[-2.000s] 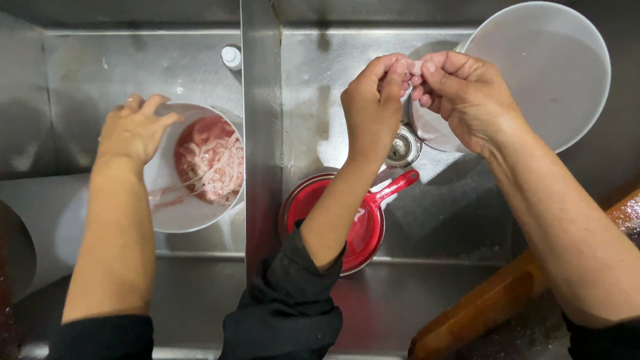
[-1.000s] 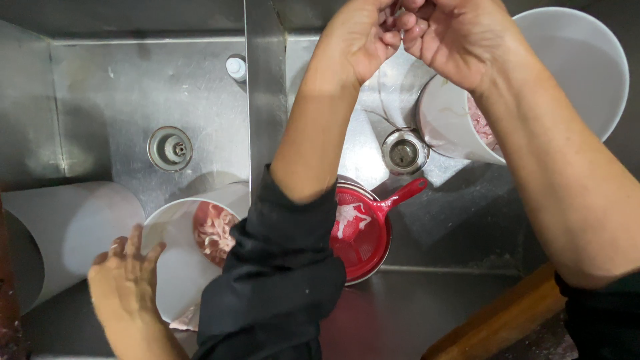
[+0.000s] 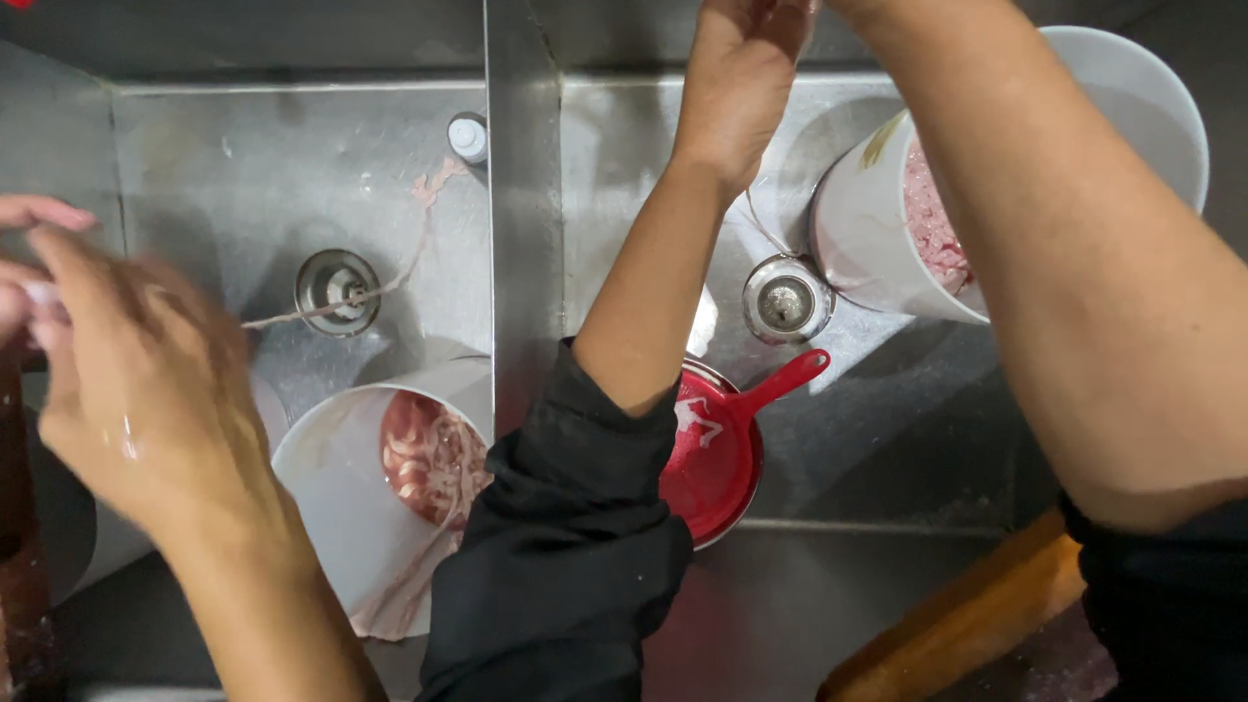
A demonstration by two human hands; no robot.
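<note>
My left hand [image 3: 741,107] is raised at the top over the right basin, fingers drawn together; a thin pale strand [image 3: 765,226] hangs from behind it towards the drain. My right forearm [image 3: 1063,224] crosses the right side; its hand is mostly cut off by the top edge. Below it, a white bucket [image 3: 863,219] lies tilted with pink, wet, meat-like pieces [image 3: 938,229]. A red strainer [image 3: 717,468] with a handle rests over a round vessel near my left sleeve, a pale scrap on it. Another white bucket [image 3: 336,487] in the left basin holds reddish liquid and pale strands [image 3: 453,458].
A co-worker's hands [image 3: 166,370] work at the left over the left basin; a long strand [image 3: 405,268] runs from there past a drain to a white-capped bottle [image 3: 469,138]. A steel divider [image 3: 522,224] parts the basins. A brownish-orange bar-like object [image 3: 965,604] lies lower right.
My hands have moved up towards the top edge. The co-worker's hand has left the left bucket's rim, and a second hand has come in at the left. A long strand now crosses the left basin.
</note>
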